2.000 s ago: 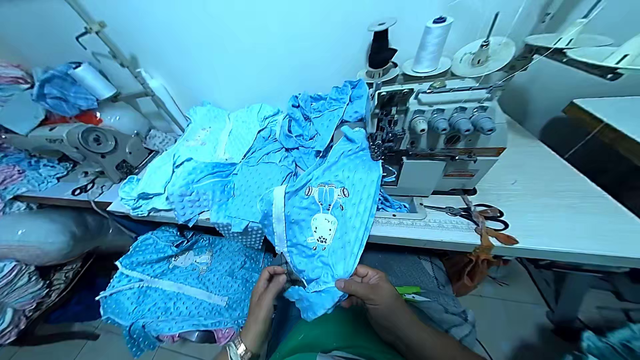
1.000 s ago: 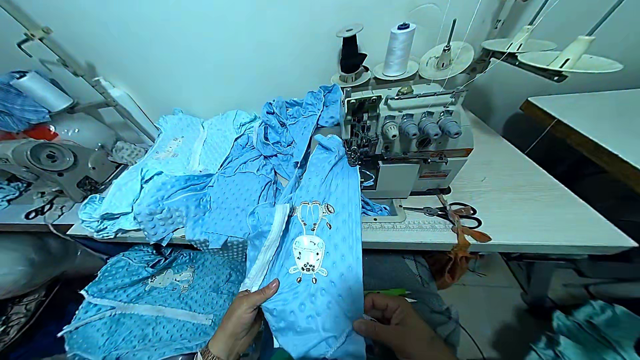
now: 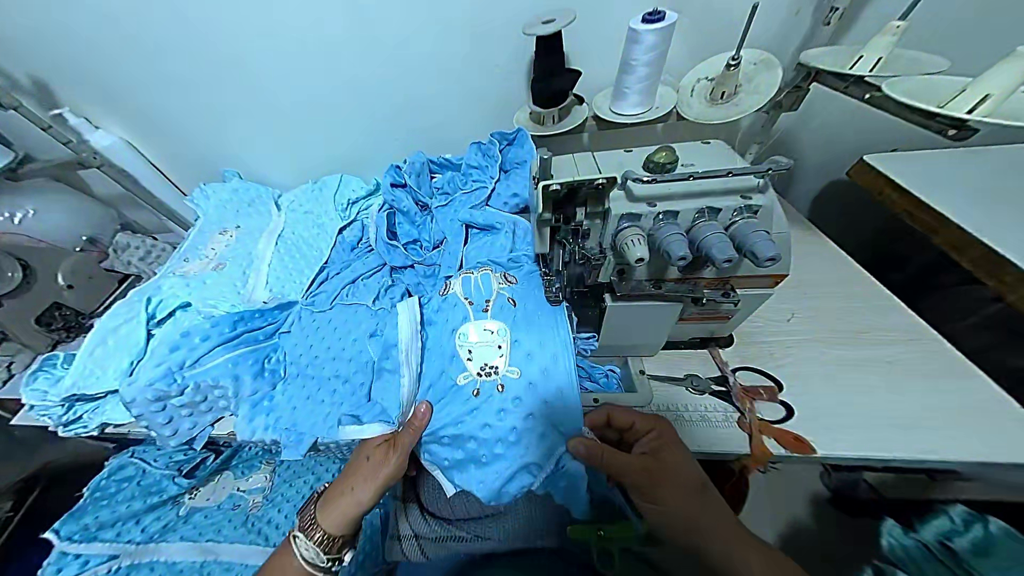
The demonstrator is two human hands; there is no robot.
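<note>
A blue dotted baby garment with a white animal applique lies over the table edge, just left of the overlock sewing machine. My left hand holds its left edge by the white zipper tape, thumb on top. The lower right edge of the cloth is pinched between thumb and fingers of my right hand. Part of the garment's upper right edge sits against the machine's needle area, where the contact is hard to make out. Green-handled thread snips show dimly below my right hand.
More blue garments are heaped on the table at left, and another lies lower down. Black-handled scissors with a fabric strip rest right of the machine. Thread cones stand behind it. A second sewing machine is at far left.
The garment's lower part, bunched between my hands two seconds ago, now lies more spread out. My left hand has moved up along its left edge. The view has shifted nearer the machine.
</note>
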